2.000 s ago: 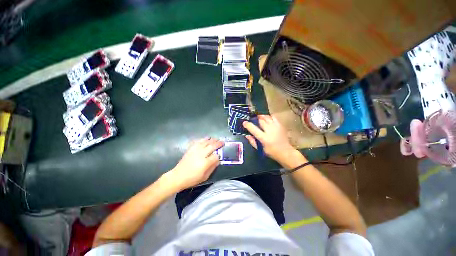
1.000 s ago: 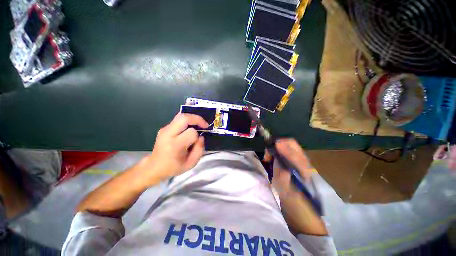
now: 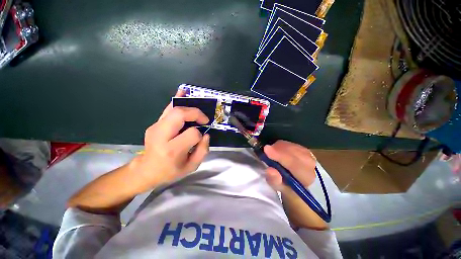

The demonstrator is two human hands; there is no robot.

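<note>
A white-edged phone half-assembly (image 3: 262, 115) with red patches at its right end lies near the bench's front edge. My left hand (image 3: 177, 139) holds a black LCD module (image 3: 194, 103) over its left part; a very thin line shows at the fingers. The orange flex cable (image 3: 219, 112) lies mid-phone. My right hand (image 3: 293, 163) holds the blue soldering iron (image 3: 290, 181), its metal tip over the phone beside the flex. Whether the tip touches is hard to tell.
Fanned LCD modules (image 3: 283, 81) lie beyond the phone to the right. A cardboard mat (image 3: 361, 96), tip cleaner (image 3: 423, 102), blue box (image 3: 447, 132) and black fan grille (image 3: 440, 30) are at right. Phones (image 3: 20, 30) are cut off at upper left. A person's arm shows at lower left.
My right hand has put down or left the LCD stack and brought the iron to mid-phone. My left hand now holds an LCD module over the phone. The view has moved closer.
</note>
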